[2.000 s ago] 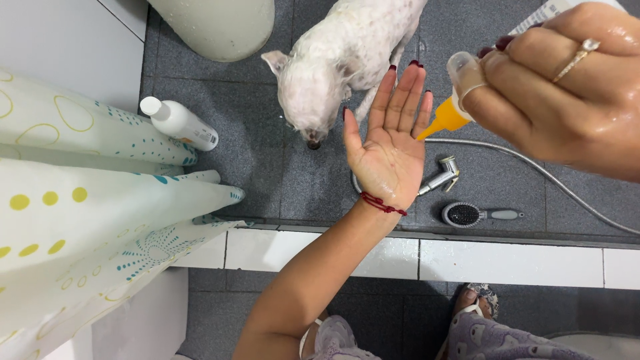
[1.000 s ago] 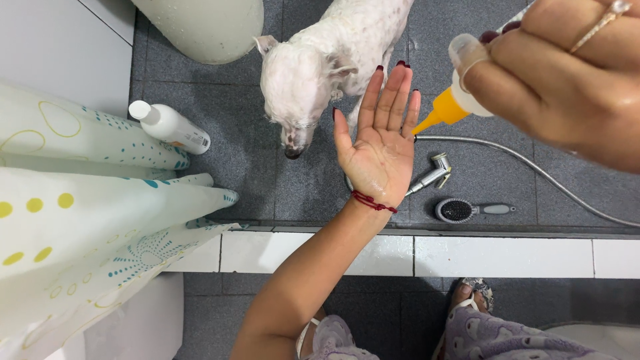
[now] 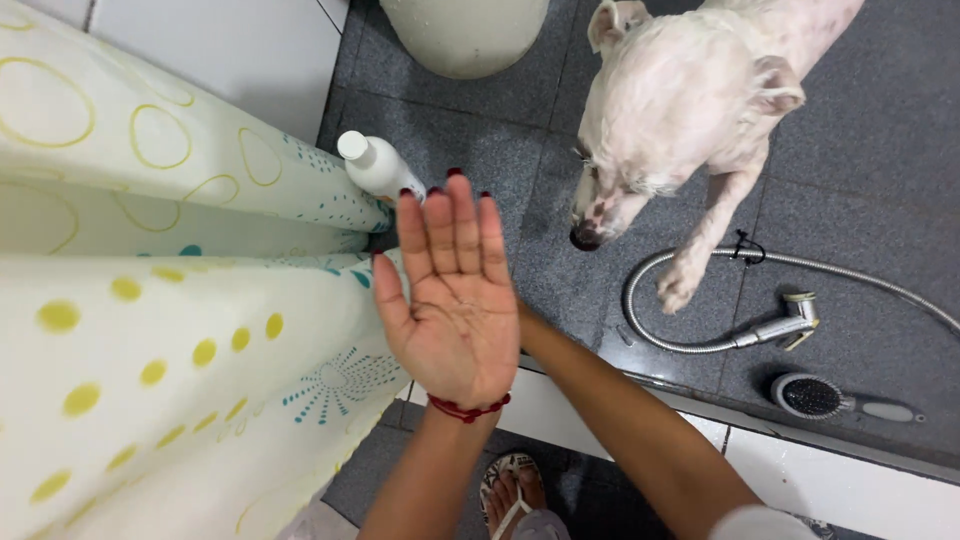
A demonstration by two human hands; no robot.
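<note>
My left hand point(image 3: 457, 300) is held palm up with its fingers extended, a little wet-looking liquid in the palm and a red cord bracelet at the wrist. My right forearm point(image 3: 630, 420) reaches up from the lower right and passes behind the left hand, which hides my right hand and whatever it may hold. To the right of the left hand stands a wet white dog point(image 3: 675, 97), its head lowered and one front paw by the shower hose. A white capped bottle point(image 3: 379, 169) stands just beyond the left fingertips, partly hidden by them.
A patterned shower curtain point(image 3: 187, 322) fills the left side. The metal hose with its hand sprayer point(image 3: 780, 326) lies coiled on grey tiles, near a grey pet brush point(image 3: 810, 396). A pale rounded fixture point(image 3: 472, 37) stands at the top. A white tiled ledge point(image 3: 840, 465) crosses below.
The right hand and the orange-nozzled bottle it held have gone out of sight; that arm now passes behind the left hand. The dog has moved a front paw to the hose. The view has shifted.
</note>
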